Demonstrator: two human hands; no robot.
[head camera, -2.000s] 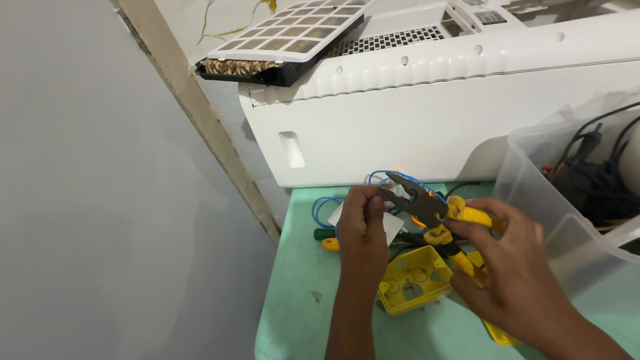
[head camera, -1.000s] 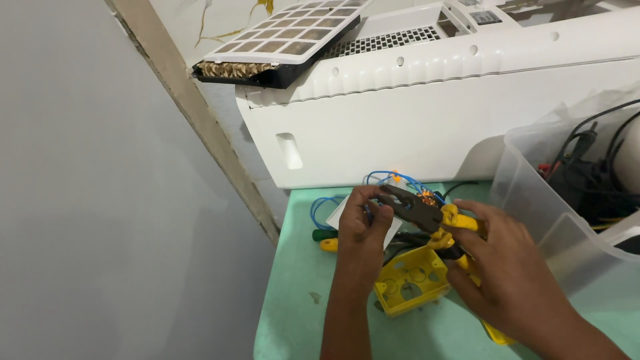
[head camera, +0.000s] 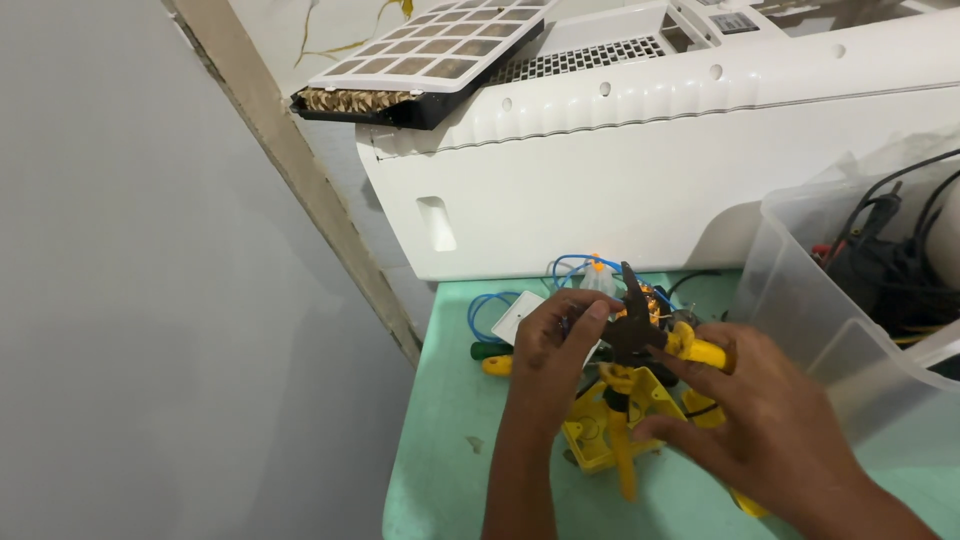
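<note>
My right hand (head camera: 750, 405) holds combination pliers (head camera: 631, 330) with yellow handles by the upper handle; the lower handle hangs down and the jaws are spread wide. Beside the jaws, my left hand (head camera: 559, 337) has its thumb and fingers pinched together; what lies between them is too small to tell. Below the pliers, a yellow plastic electrical box (head camera: 592, 454) sits on the green table (head camera: 442, 450). A white plate (head camera: 517, 315), blue wire (head camera: 480, 319) and a tool's yellow handle end (head camera: 496, 366) lie behind and beside my left hand, partly hidden by it.
A translucent plastic bin (head camera: 810, 300) with black cables stands at the right. Along the back is a large white appliance housing (head camera: 570, 195), with a white grid filter frame (head camera: 435, 45) on its top left. A grey wall (head camera: 150, 262) borders the left side.
The pliers' handles and jaws have spread much wider than one second ago, and the lower handle has swung down over the yellow box. My left hand remains beside the jaws.
</note>
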